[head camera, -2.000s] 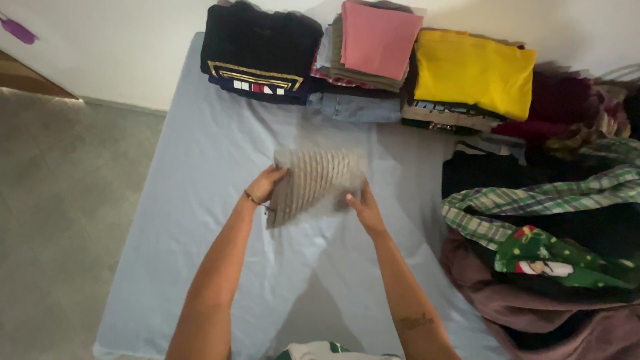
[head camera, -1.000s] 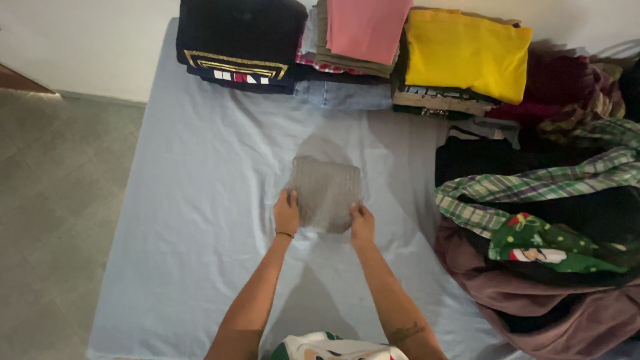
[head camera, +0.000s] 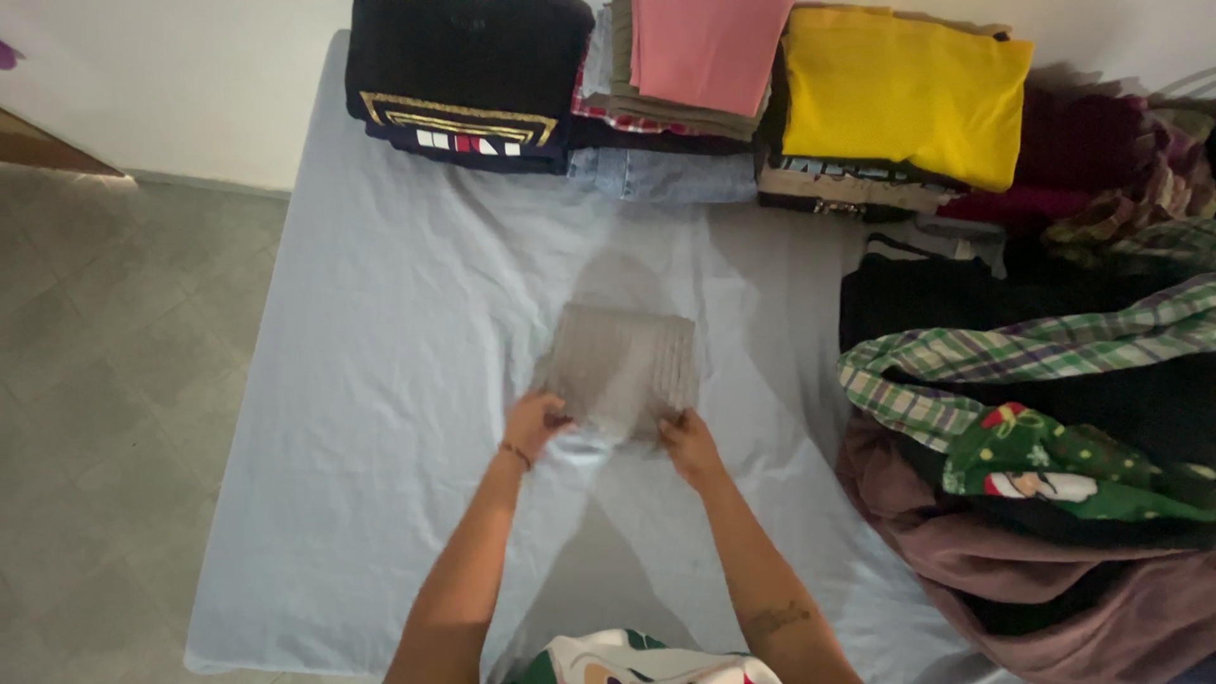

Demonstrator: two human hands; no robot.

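A folded grey-brown ribbed cloth [head camera: 622,366], blurred by motion, lies between my hands above the middle of a bed with a light blue sheet [head camera: 380,532]. My left hand [head camera: 537,425] grips its near left corner and wears a thin bracelet at the wrist. The near right corner is pinched by my right hand [head camera: 689,445]. Whether the cloth touches the sheet, I cannot tell.
Along the wall stand folded stacks: a black garment [head camera: 465,57], a pink one [head camera: 708,47] over jeans [head camera: 665,174], and a yellow one [head camera: 902,95]. Loose clothes with a green plaid garment [head camera: 1045,337] and a mauve fabric [head camera: 1007,532] are heaped at right.
Two seconds ago the ribbed cloth was tilted, its ribs slanting, with my left hand on its left side. Both hands now hold its near corners, and the cloth faces squarely away from me.
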